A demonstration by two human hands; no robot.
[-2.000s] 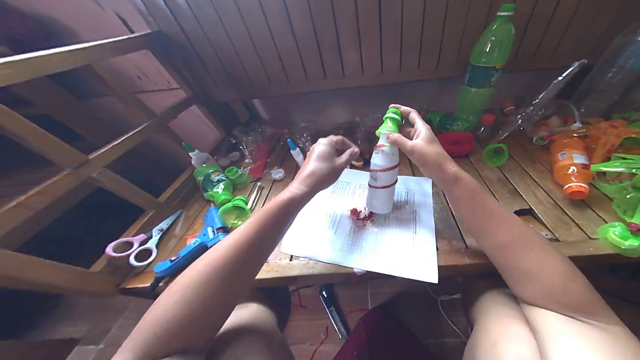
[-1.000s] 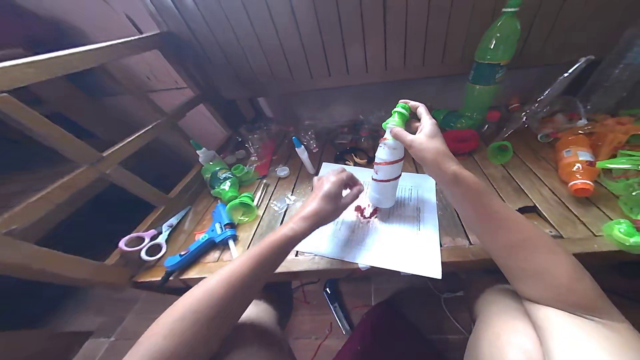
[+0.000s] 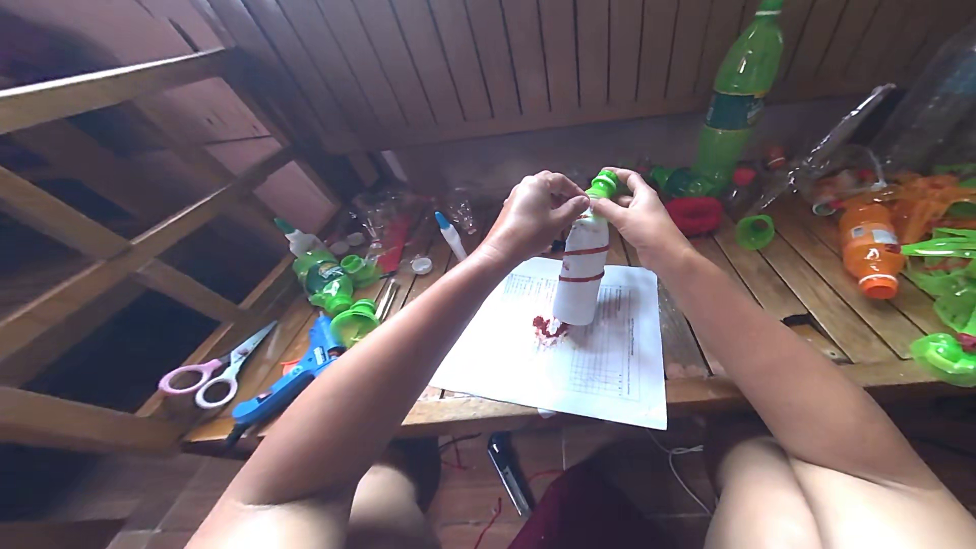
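A white-covered bottle (image 3: 581, 267) with red bands and a green neck stands slightly tilted on a printed paper sheet (image 3: 629, 366). My right hand (image 3: 637, 210) grips it near the neck, fingers around the green top. My left hand (image 3: 540, 210) is at the bottle's upper left side, thumb and forefinger pinched together at its shoulder; whether something thin is between them cannot be made out. A small heap of red shreds (image 3: 550, 329) lies on the paper beside the bottle's base.
Scissors (image 3: 221, 372), a blue glue gun (image 3: 293, 374), cut green bottle parts (image 3: 357, 320) and a blue-capped tube (image 3: 450, 235) lie to the left. At right are a tall green bottle (image 3: 738, 99), an orange bottle (image 3: 871, 248), a red roll (image 3: 692, 216) and green plastic pieces (image 3: 949, 354).
My left hand has moved up from low beside the bottle to its shoulder, close to my right hand. My right hand still holds the bottle near its neck.
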